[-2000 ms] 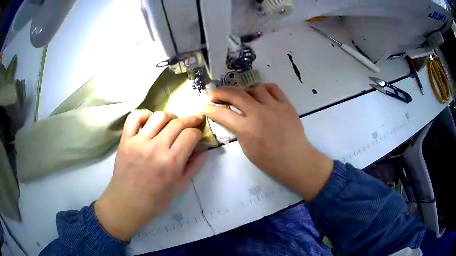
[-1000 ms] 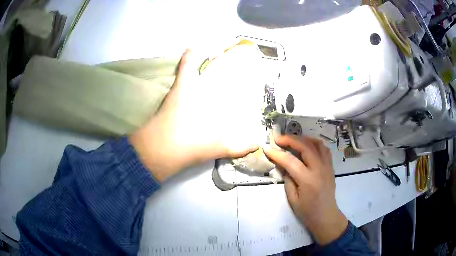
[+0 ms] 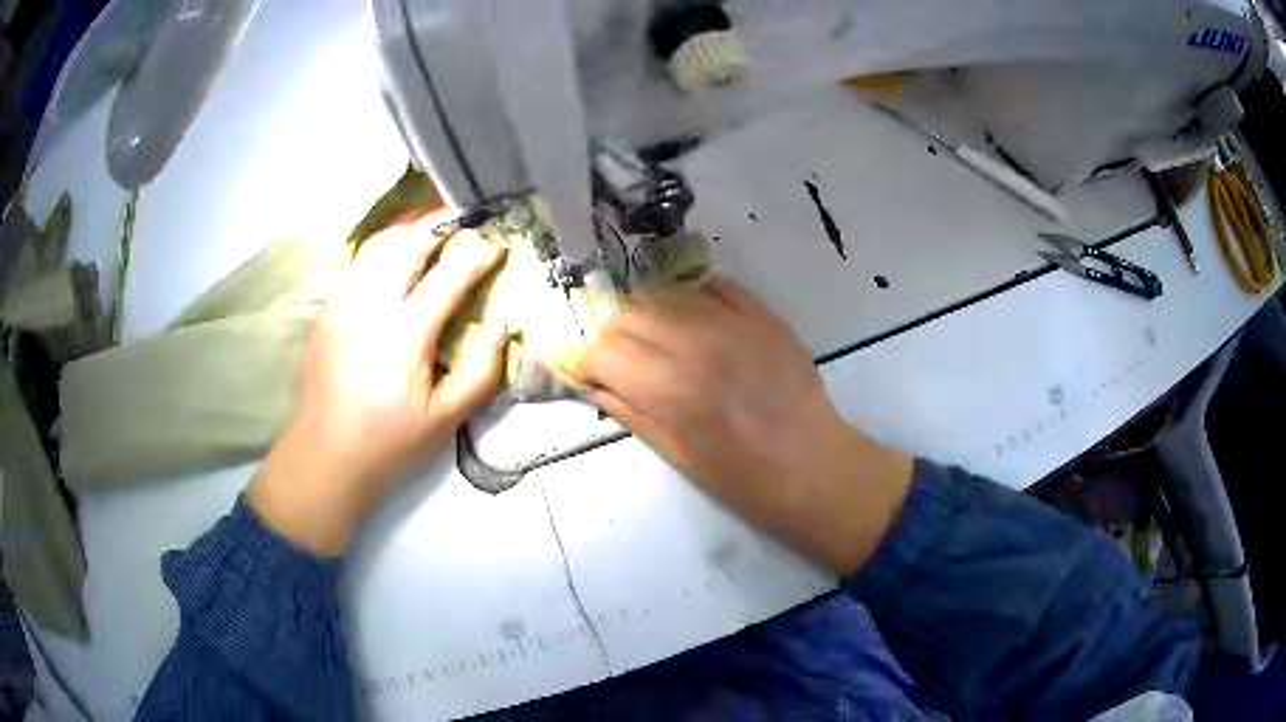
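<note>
A khaki-olive cloth tube (image 3: 191, 402) lies on the table at the left, its end running under the white sewing machine head (image 3: 487, 99). The presser foot area (image 3: 564, 268) stands over the brightly lit cloth end. My left hand (image 3: 381, 360) lies on the cloth just left of the foot, fingers bent, holding it. My right hand (image 3: 712, 381) is right of and in front of the foot, its fingertips pinching the yellowish cloth edge. The needle tip and the stitch line are too bright and blurred to tell. The bed slide (image 3: 494, 454) shows in front of the cloth.
Black-handled snips (image 3: 1114, 268), a white-handled tool (image 3: 1008, 181) and yellow handles (image 3: 1240, 226) lie at the right. Darker olive pieces (image 3: 35, 494) lie at the left edge beside a thin green cord (image 3: 124, 261). The oval lamp head (image 3: 176, 92) is at upper left.
The view swung right up to the machine's body and back. My left hand now lies further left and higher beside the foot. The cloth end is bunched and more of the bed slide shows than at first.
</note>
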